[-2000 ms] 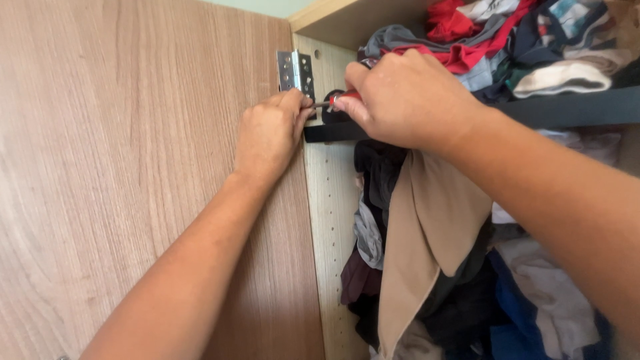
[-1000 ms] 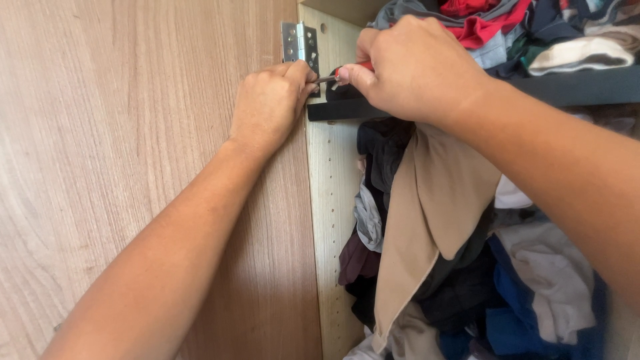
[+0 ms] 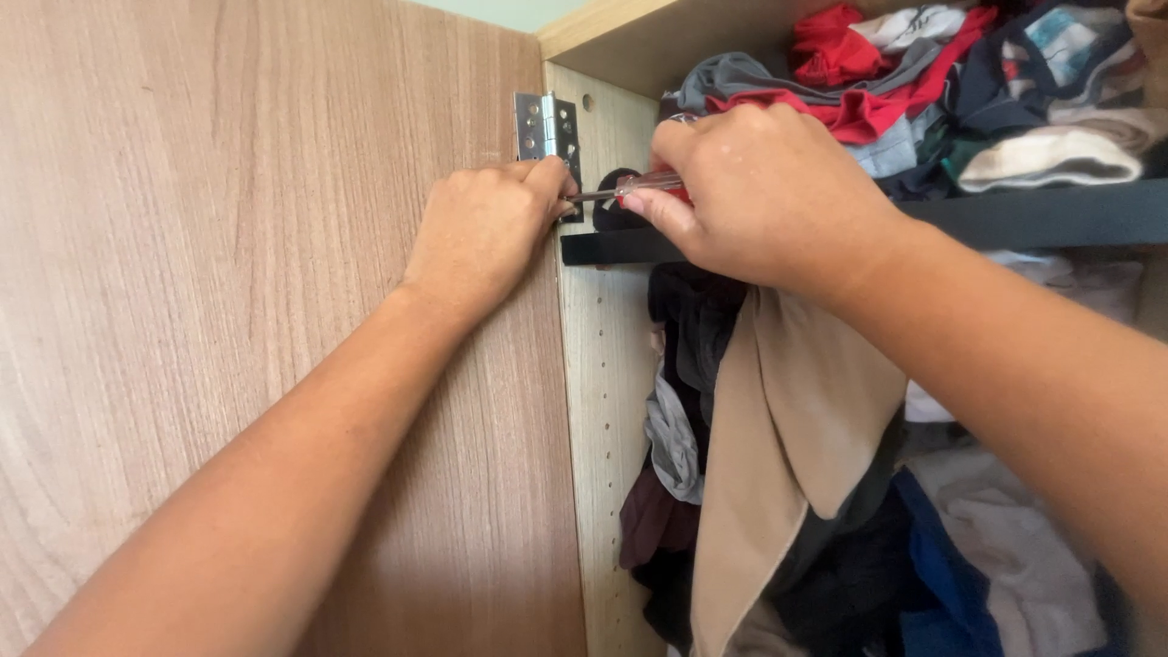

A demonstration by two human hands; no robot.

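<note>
A metal butt hinge (image 3: 550, 128) spans the joint between the wood-grain door (image 3: 301, 182) and the cabinet's side panel (image 3: 607, 365). My left hand (image 3: 493, 224) rests against the door, its thumb and fingertips at the hinge's lower part and beside the screwdriver's tip. Whether those fingers pinch a screw cannot be made out. My right hand (image 3: 766, 187) grips a screwdriver (image 3: 652, 185) with a clear and red handle; its shaft points left, roughly level, towards the hinge's lower right leaf. The tip is partly hidden by my left fingertips.
Below my right hand a dark shelf edge (image 3: 1031, 219) runs across the cabinet. Piled clothes (image 3: 858, 109) lie above it, and a tan cloth (image 3: 776, 411) hangs below, among more dark and pale clothes. The side panel has a column of small holes.
My right hand has turned a little around the screwdriver's handle, more of which shows now. My left hand stays at the hinge. The view has shifted slightly.
</note>
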